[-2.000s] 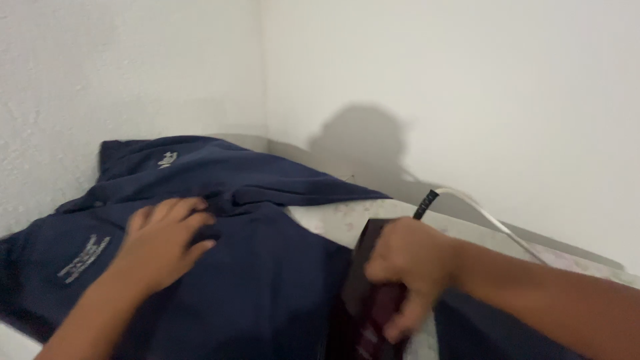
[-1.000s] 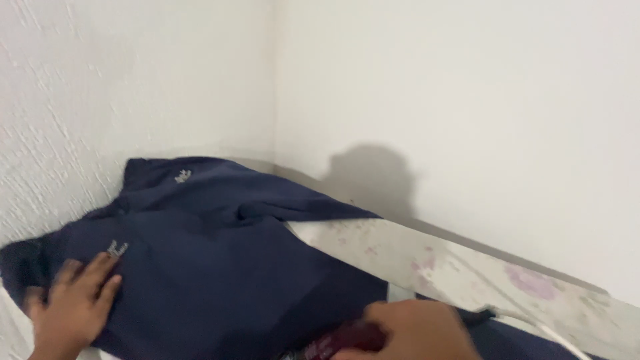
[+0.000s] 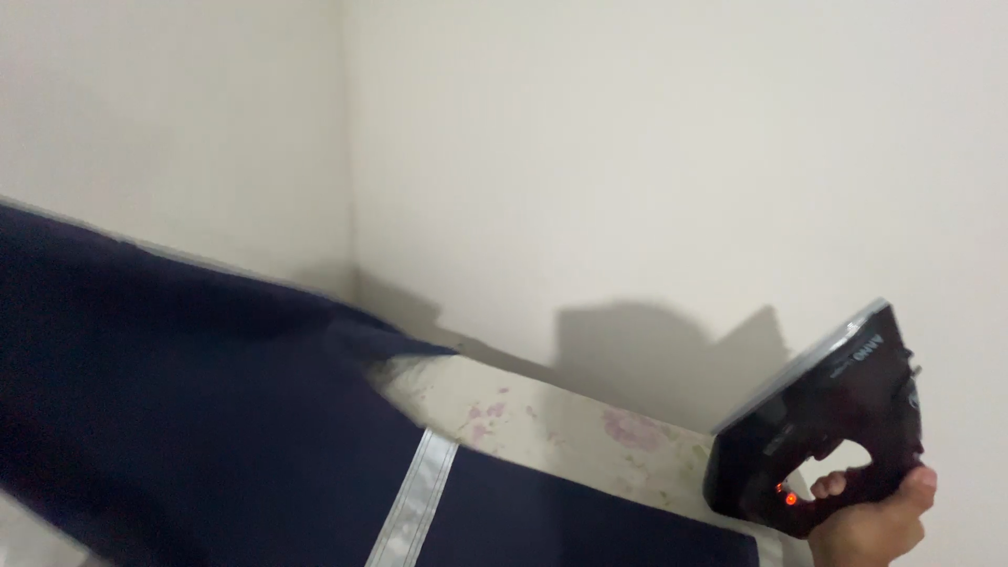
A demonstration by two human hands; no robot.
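Observation:
My right hand (image 3: 874,524) grips the handle of a dark clothes iron (image 3: 819,417) at the right. The iron stands tilted on its heel end, its soleplate facing up and left, and small orange lights glow near the handle. A dark blue garment (image 3: 197,394) lies spread from the left edge to the lower right, with a pale reflective-looking strip (image 3: 417,496) across it. Beside the iron, its far right part ends near my hand. My left hand is out of view.
A pale floral cover (image 3: 567,429) shows between the garment and the wall. The white walls (image 3: 669,157) meet in a corner (image 3: 350,197) behind, and shadows fall on them above the cover's back edge.
My right hand has moved the iron from over the garment to the right and tipped it up. My left hand, earlier on the garment, has gone out of view. The view has shifted right.

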